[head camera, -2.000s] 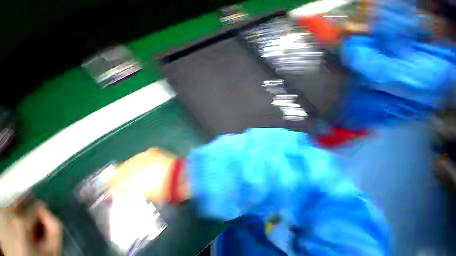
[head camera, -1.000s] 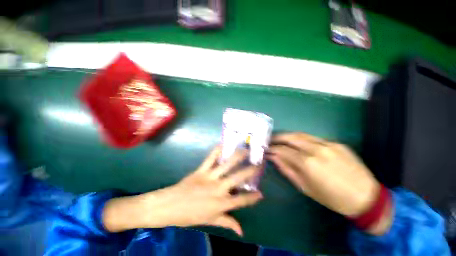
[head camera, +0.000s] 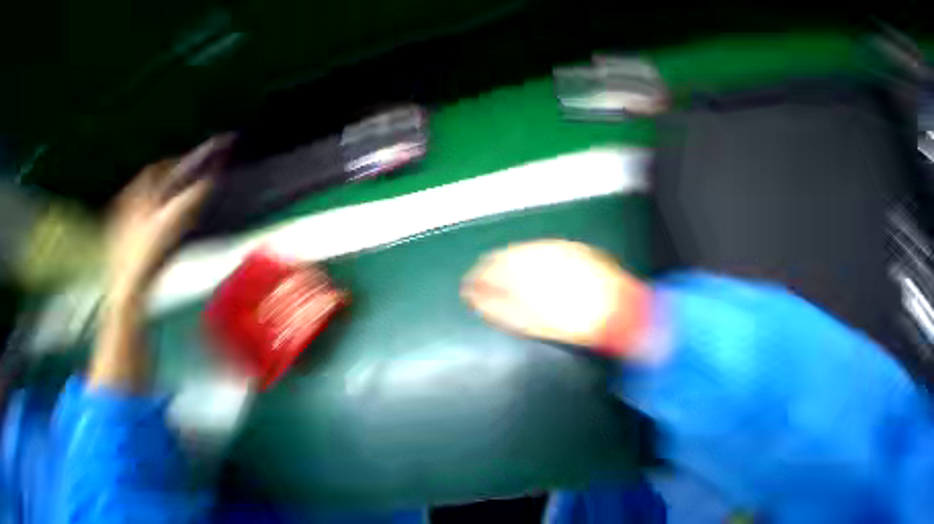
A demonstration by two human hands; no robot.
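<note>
The view is blurred. My left hand [head camera: 149, 230] is raised at the far left over the belt side. Its fingers are around a dark, purple-edged flat item [head camera: 203, 162] that looks like a phone body seen at a slant. My right hand [head camera: 553, 292] is over the middle right of the dark green mat [head camera: 440, 420]. Its fingers are together and point left. The blur hides whether anything small is between them.
A red bin [head camera: 246, 317] with cream slivers stands left of centre. Phones lie on the belt [head camera: 384, 141] and farther right [head camera: 612, 87], beyond the white strip [head camera: 430, 210]. A large black parts tray [head camera: 778, 194] is at right. A long dark carrier [head camera: 282, 184] is at upper left.
The phone body has gone from the mat between my hands. My left hand has moved up and left to the belt side. The view has shifted, and my right hand is away from the phone.
</note>
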